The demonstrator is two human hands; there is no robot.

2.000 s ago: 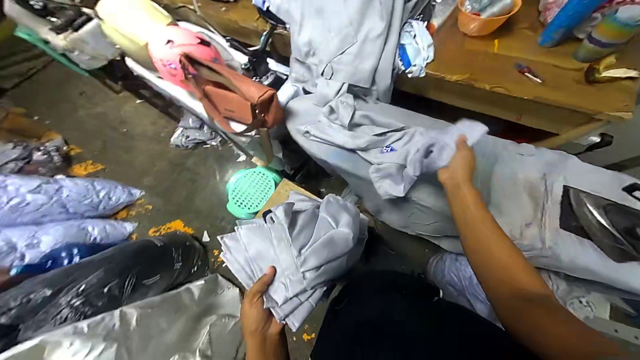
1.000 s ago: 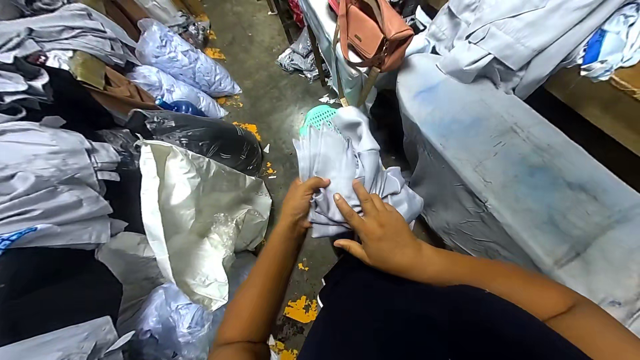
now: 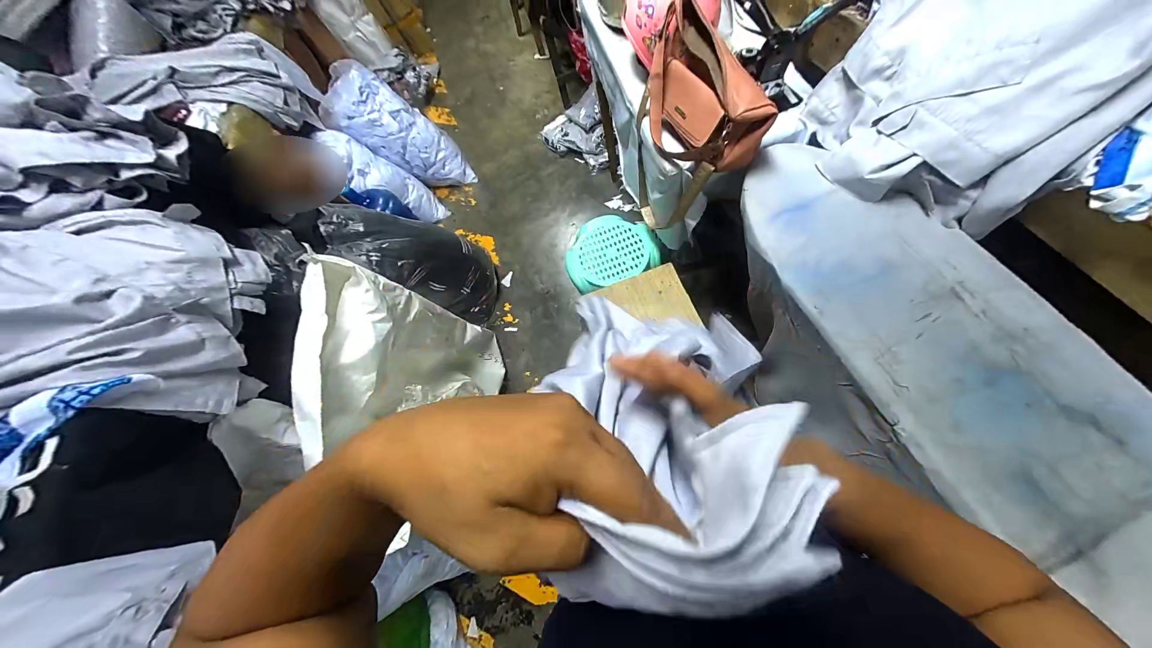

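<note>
Low in the middle, my left hand (image 3: 513,481) grips the near part of a bundle of light grey cloth garments (image 3: 693,540), its thumb and fingers pressed into the folds. My right hand (image 3: 675,382) is behind that raised cloth, at the bundle's far part; it is blurred and partly covered, so its hold is unclear. The bundle is bunched and lifted over my lap, its loose edges spread to the right. Just beyond it show a wooden board (image 3: 652,295) and a round turquoise perforated plastic stool top (image 3: 614,252).
A cloth-covered padded board (image 3: 954,360) runs along the right, with a grey shirt (image 3: 954,99) at its far end. A brown handbag (image 3: 711,99) hangs beyond. On the left are a white sack (image 3: 387,351), a black plastic bag (image 3: 414,256), garment piles (image 3: 117,306) and a person's blurred head (image 3: 288,175).
The right hand first held a garment over the padded board, then lay on the bundle with the left. Now the near part of the bundle is lifted and bunched up.
</note>
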